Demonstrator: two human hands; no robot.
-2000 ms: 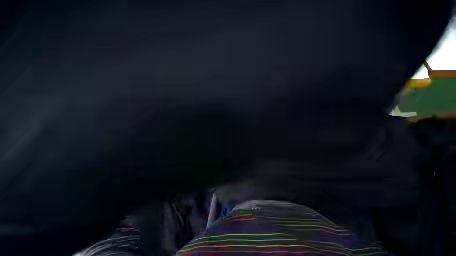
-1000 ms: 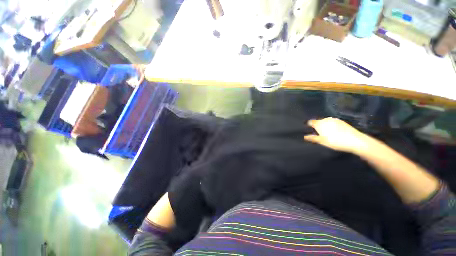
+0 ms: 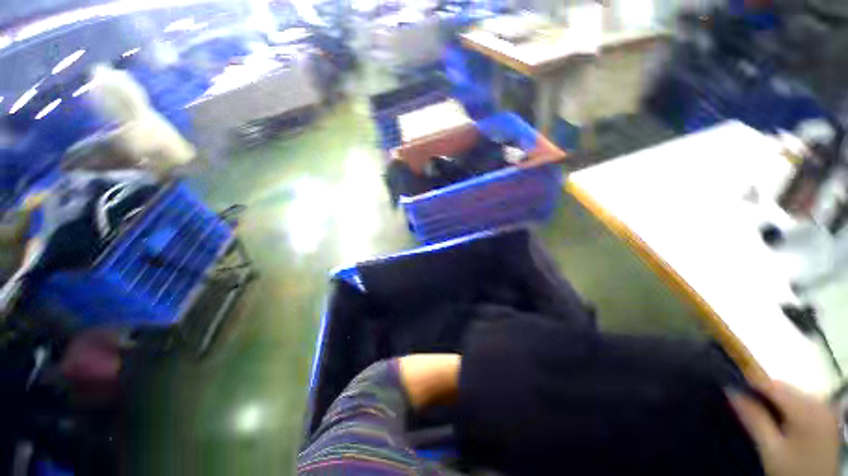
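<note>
A black garment (image 3: 604, 400) lies in front of me at the lower right, between the nearest cart and the table edge. My left hand (image 3: 430, 379) shows only at the wrist; its fingers are hidden under the black cloth. My right hand (image 3: 798, 429) is at the lower right edge, with its fingers on the garment's right end, pinching a fold of it. The picture is blurred.
The nearest blue cart (image 3: 321, 358) has a black lining. Another blue cart (image 3: 483, 206) stands beyond it, and one (image 3: 163, 256) to the left. The white table (image 3: 688, 200) with a wooden edge is at the right. A person (image 3: 139, 125) is at the upper left.
The view has swung left towards the carts. The garment has moved from my lap to beside the nearest cart. My right hand now grips its right end.
</note>
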